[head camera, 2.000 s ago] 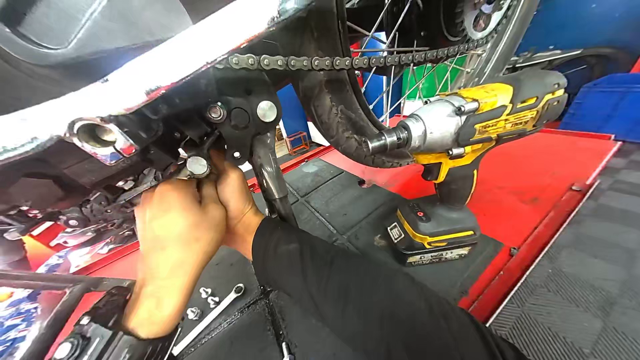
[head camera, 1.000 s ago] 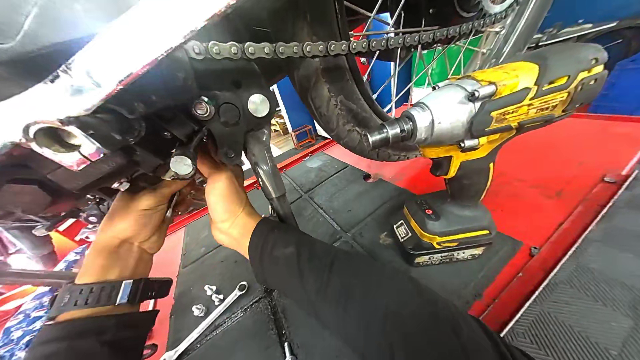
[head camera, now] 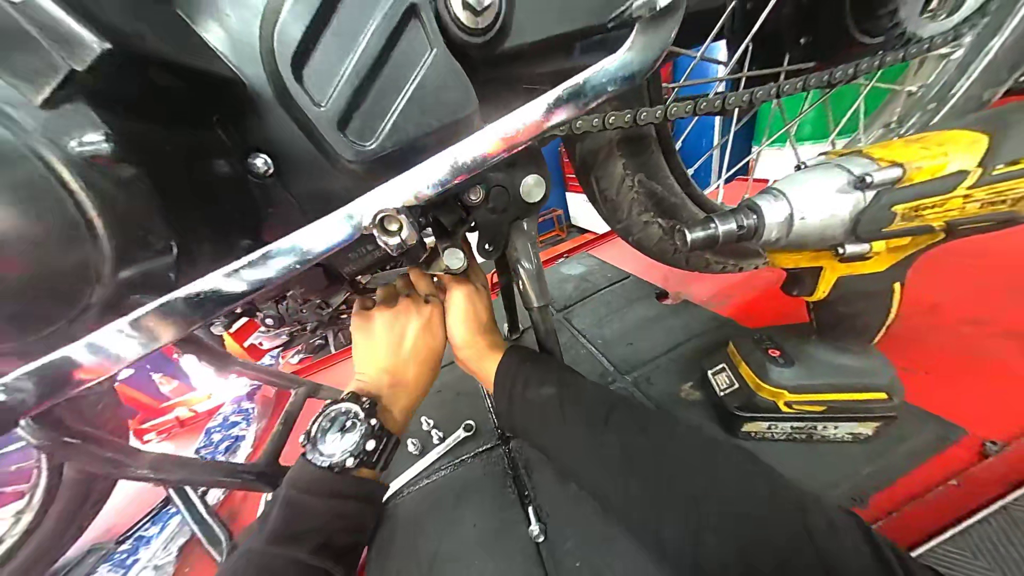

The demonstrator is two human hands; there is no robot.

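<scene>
My left hand, with a black watch on its wrist, reaches up under the motorcycle's chrome tube. Against it, to the right, my right hand is raised beneath a round metal bolt head. The fingertips of both hands are hidden behind the bracket and the bolt, so what they touch or hold cannot be told. Just above are a metal sleeve end and a black bracket. Below my hands a combination wrench lies beside several small bolts on the black mat.
A yellow and black DeWalt impact wrench with a socket stands upright on its battery at the right. The drive chain, rear tire and side stand are behind my hands. Another bolt lies on the mat.
My left hand has turned from palm side to its back, and the watch face now shows. My right hand stays under the bracket. The view has shifted, showing more of the engine cover.
</scene>
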